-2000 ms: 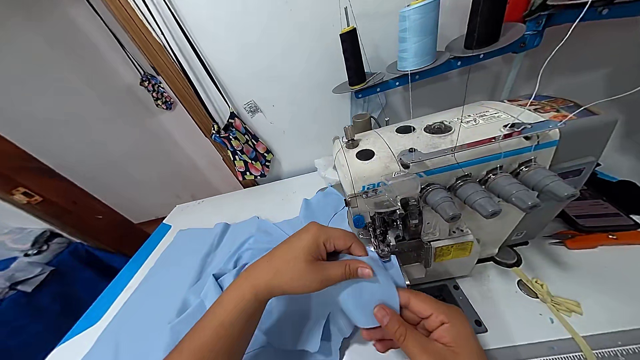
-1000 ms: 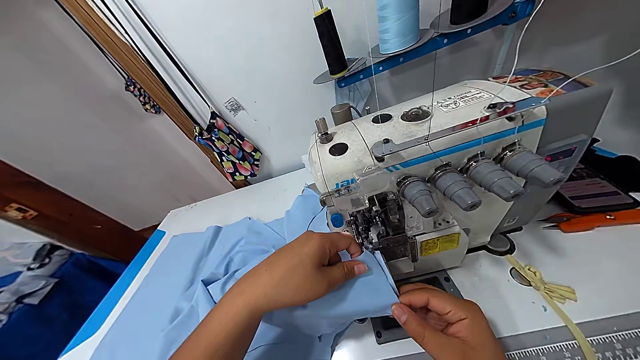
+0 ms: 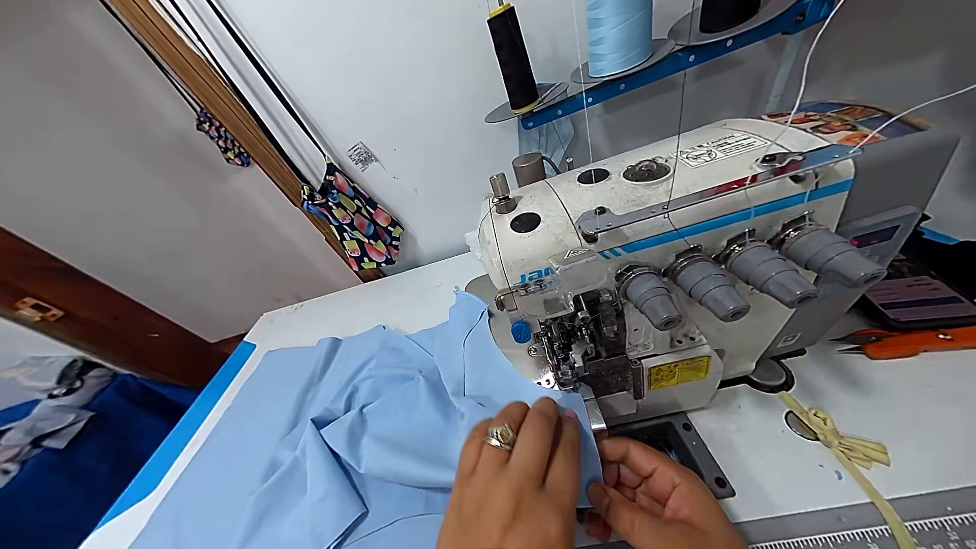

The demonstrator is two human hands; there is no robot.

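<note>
Light blue fabric [image 3: 396, 427] lies in folds across the left of the table, its right part reaching the needle area of a white overlock sewing machine [image 3: 686, 198]. My left hand [image 3: 518, 473], with a ring on one finger, presses flat on the fabric just in front of the presser foot. Its fingers point toward the machine, and its thumb is not clearly seen. My right hand [image 3: 656, 496] pinches the fabric's right edge between thumb and fingers, close beside the left hand. The cloth under both hands is partly hidden.
Thread cones, among them a light blue one [image 3: 619, 34], stand on a blue rack behind the machine. Orange-handled thread snips [image 3: 919, 343] and a phone [image 3: 919, 293] lie at the right. A yellowish knotted strip [image 3: 835, 438] crosses a ruler [image 3: 915, 530] near the front edge.
My left hand has gone from pinching the fabric to lying flat on it, nearer the front. The fabric's right edge now lies at the presser foot, with my right hand still on it.
</note>
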